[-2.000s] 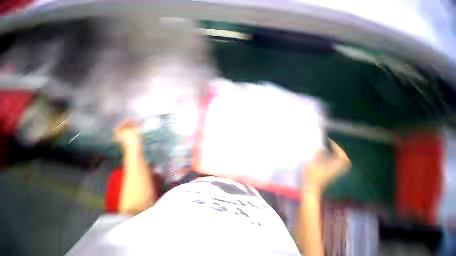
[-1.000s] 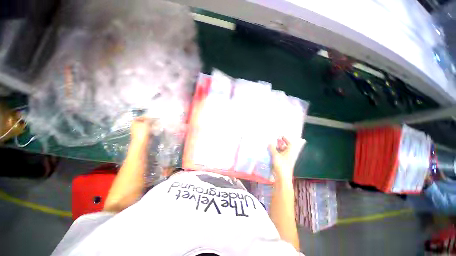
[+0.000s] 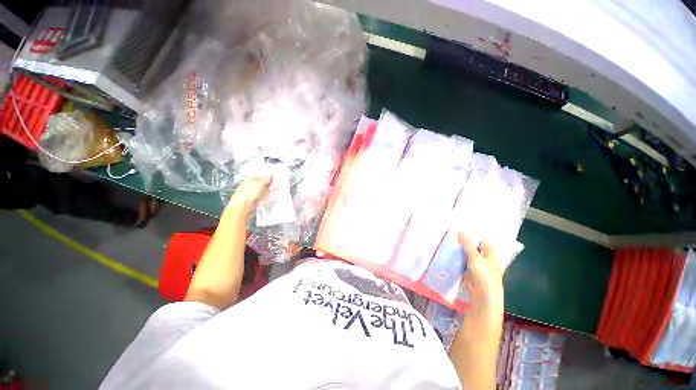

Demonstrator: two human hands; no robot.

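Observation:
My left hand (image 3: 253, 189) pinches a small clear poly bag (image 3: 276, 202) at the front of a large crumpled heap of clear poly bags (image 3: 286, 114). A shallow red tray (image 3: 336, 199) lies in front of me, tilted, with its red edge showing at left and front. Pale bagged flat parts (image 3: 429, 190) lie in overlapping rows on it. My right hand (image 3: 479, 251) rests at the front right of these rows, with thumb and a finger apart on the bags. Whether it grips one cannot be told.
The green bench (image 3: 546, 278) runs beneath a white shelf (image 3: 534, 46). Stacked red trays (image 3: 637, 301) stand at right; more filled trays (image 3: 530, 354) are below the bench edge. A red stool or bin (image 3: 183, 263) is low left. A grey boxy machine (image 3: 99, 57) is at upper left.
The view has shifted, so bench things sit further right and lower. My left hand now shows a small bag at its fingers. My right hand stays at the tray's front right, its fingers more spread.

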